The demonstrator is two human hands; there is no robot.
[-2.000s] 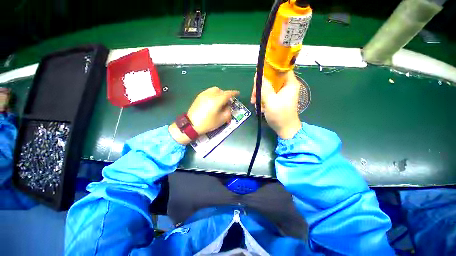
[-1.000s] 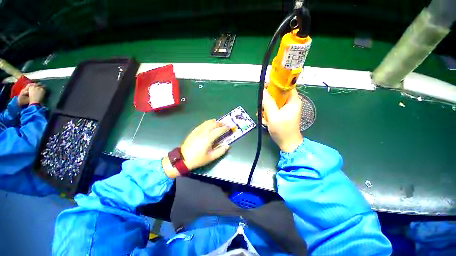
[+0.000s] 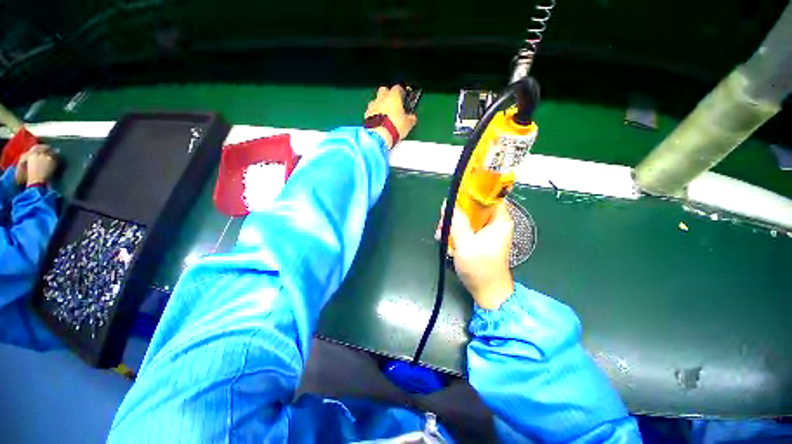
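Note:
My left hand [image 3: 392,109] reaches over the white rail to the green belt. Its fingers are on a dark smartphone assembly [image 3: 412,97], partly hidden by them. A second smartphone assembly [image 3: 471,113], with a pale frame, lies on the belt to its right, partly behind the driver cable. My right hand [image 3: 483,251] is closed around the orange-yellow electric screwdriver [image 3: 497,165], held upright over the bench. The driver's tip is hidden. A round dotted metal plate [image 3: 523,232] lies beside and partly behind my right hand.
A black two-section tray [image 3: 143,165] with a heap of small parts [image 3: 91,273] stands at left. A red bin [image 3: 231,178] holds white material. A wrapped post [image 3: 708,130] rises at the white rail [image 3: 582,173]. Another person's hands [image 3: 36,163] show at far left. A spring [image 3: 537,35] hangs above the driver.
My left hand has left the bench and moved forward to the belt. The pale-framed assembly is gone from the bench, and one now shows on the belt. My right hand still holds the screwdriver.

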